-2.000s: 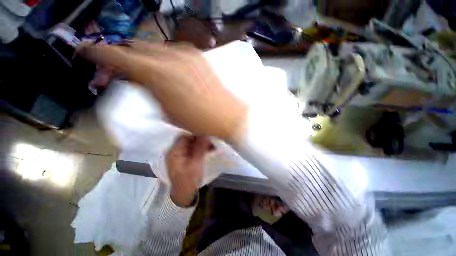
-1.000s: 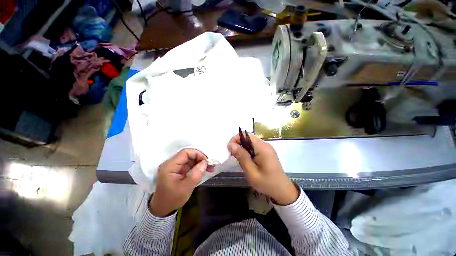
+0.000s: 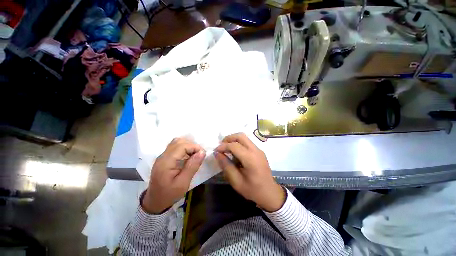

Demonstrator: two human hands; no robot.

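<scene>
A white garment (image 3: 210,100) lies on the pale table's left part, with its near edge at the table's front. My left hand (image 3: 172,172) pinches the garment's near edge between thumb and fingertips. My right hand (image 3: 247,172) faces it a short gap away, thumb and forefinger closed at the same edge. The cloth between the fingertips is overexposed, so fine threads cannot be told. A small curved pale-and-dark object (image 3: 260,135), perhaps the snips' handle, shows just above my right hand; the dark blades are not visible.
The sewing machine head (image 3: 302,55) stands at the upper right over a brass-coloured bed (image 3: 335,110). A black looped object (image 3: 380,110) lies on the bed. Blue material (image 3: 126,115) shows left of the garment. White cloth (image 3: 405,220) hangs lower right; more (image 3: 110,215) lies lower left.
The dark pointed snips no longer show upright in my right hand. My right hand has turned, its fingertips now closer to my left hand's. The view has shifted slightly.
</scene>
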